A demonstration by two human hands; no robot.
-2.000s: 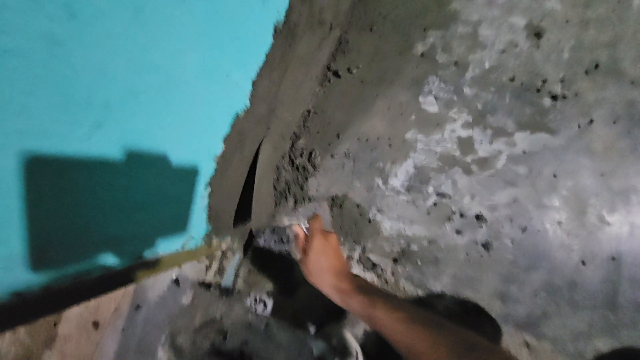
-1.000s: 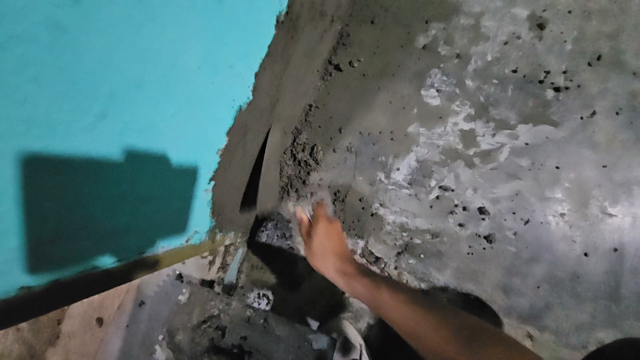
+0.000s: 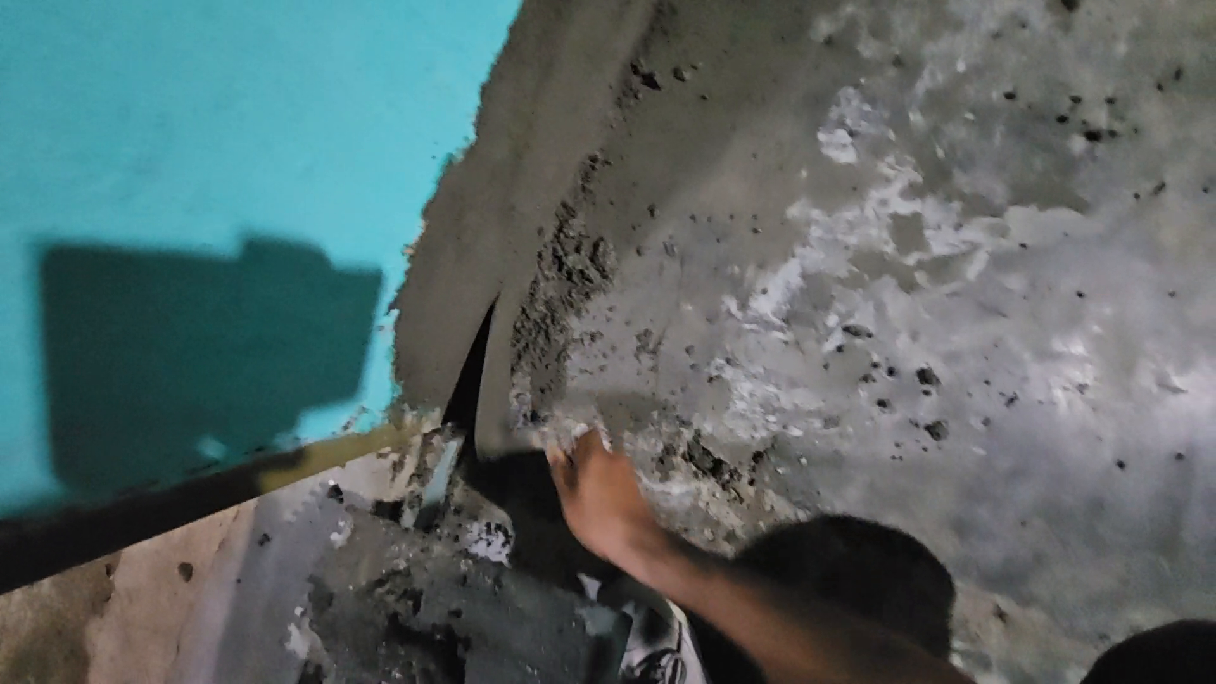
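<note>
My right hand (image 3: 603,489) reaches in from the lower right, its fingers curled down at the lower end of a strip of rough wet mortar (image 3: 570,266). Motion blur hides whether the fingers grip a tool or press on the mortar. Left of the hand, a smooth band of grey mortar (image 3: 446,275) runs up along the foot of the turquoise wall (image 3: 237,114). A narrow dark wedge (image 3: 470,370), either a gap or a shadow, lies along this band. My left hand is out of view.
A grey cement floor (image 3: 950,313) with pale smears and scattered crumbs spreads to the right. Broken, dark, rough ground (image 3: 408,598) lies below the hand. A dark ledge edge (image 3: 123,522) runs along the wall's bottom at left. A dark rounded shape (image 3: 845,579) is behind the forearm.
</note>
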